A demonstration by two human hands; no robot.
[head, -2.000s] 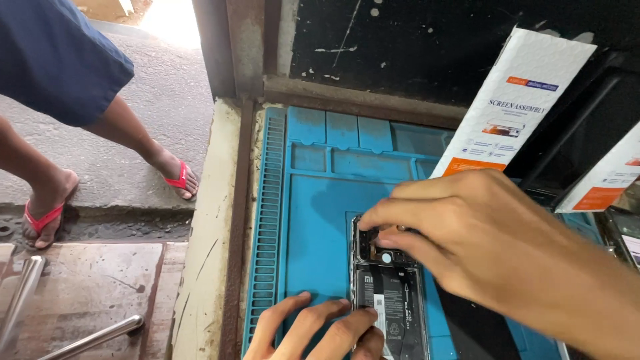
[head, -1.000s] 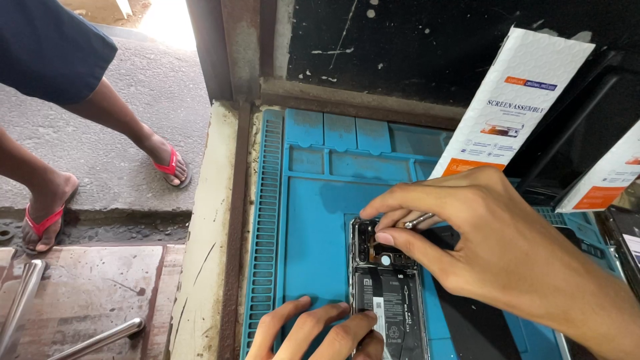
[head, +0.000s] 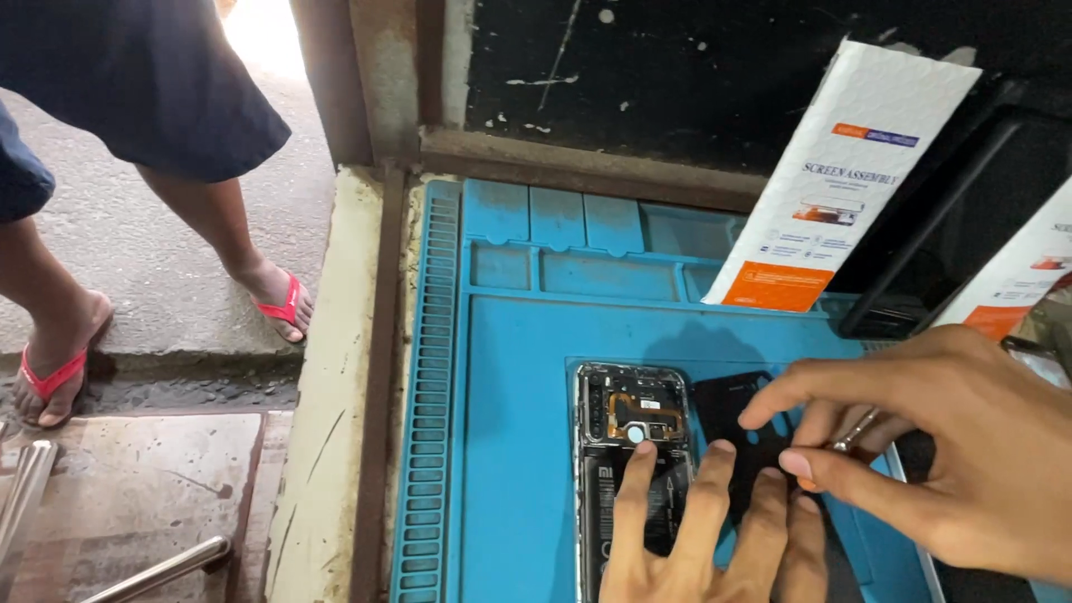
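Observation:
A smartphone without its back cover lies on a blue silicone repair mat, its battery and an orange flex cable exposed. My left hand spreads its fingers over the phone's battery and the dark panel beside it. To the right of the phone, a dark phone back panel with camera cutouts lies partly under both hands. My right hand is above that panel, gripping a slim metal tool, perhaps a screwdriver; a small orange piece shows beneath the thumb.
White screen assembly boxes stand at the right, with a dark glossy panel between them. Moulded trays line the mat's far edge. A person in red flip-flops stands at the left, beyond a worn ledge.
My right hand has moved right, off the phone's camera area, to above the dark back panel. My left hand has shifted right, its fingers now reaching across the phone towards that panel.

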